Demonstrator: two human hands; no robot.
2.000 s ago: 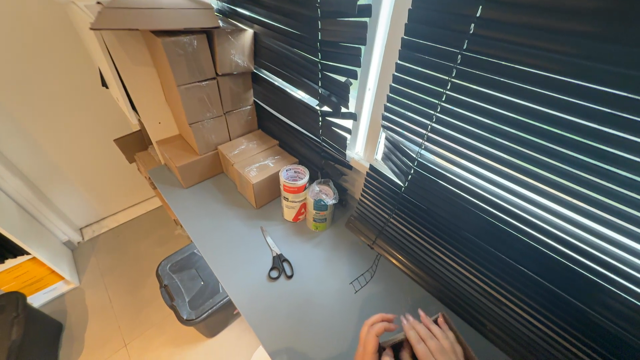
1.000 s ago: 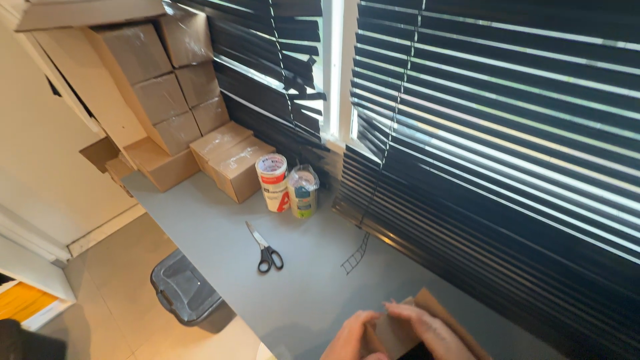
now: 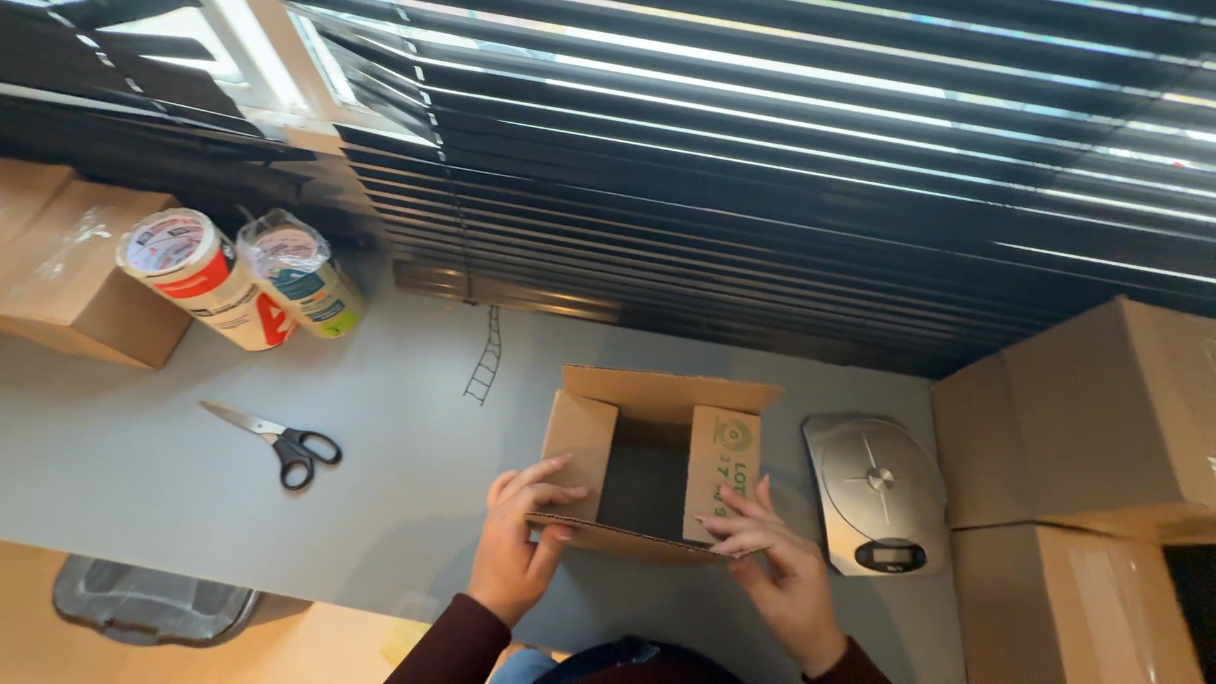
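Observation:
A small cardboard box (image 3: 665, 389) lies on the grey table in front of me, its two side flaps folded inward and its far and near flaps standing out. Green printing marks the right side flap. My left hand (image 3: 518, 537) grips the near flap at its left corner, fingers on the left side flap. At the right corner of the near flap, my right hand (image 3: 784, 570) holds the edge with thumb below and fingers over the right side flap. Inside the box it looks dark. Black-handled scissors (image 3: 275, 442) lie to the left.
A kitchen scale (image 3: 879, 494) sits right of the box, beside stacked cardboard boxes (image 3: 1054, 427). Packing tape rolls (image 3: 214, 275) and a wrapped tape stack (image 3: 304, 271) stand at the back left near more cartons (image 3: 95, 266). Blinds (image 3: 760, 209) hang behind. A lidded plastic bin (image 3: 152, 598) is below the table.
The view has swung right and down. The box, mostly out of frame before, now shows fully, with both hands at its near flap; earlier they were together over it.

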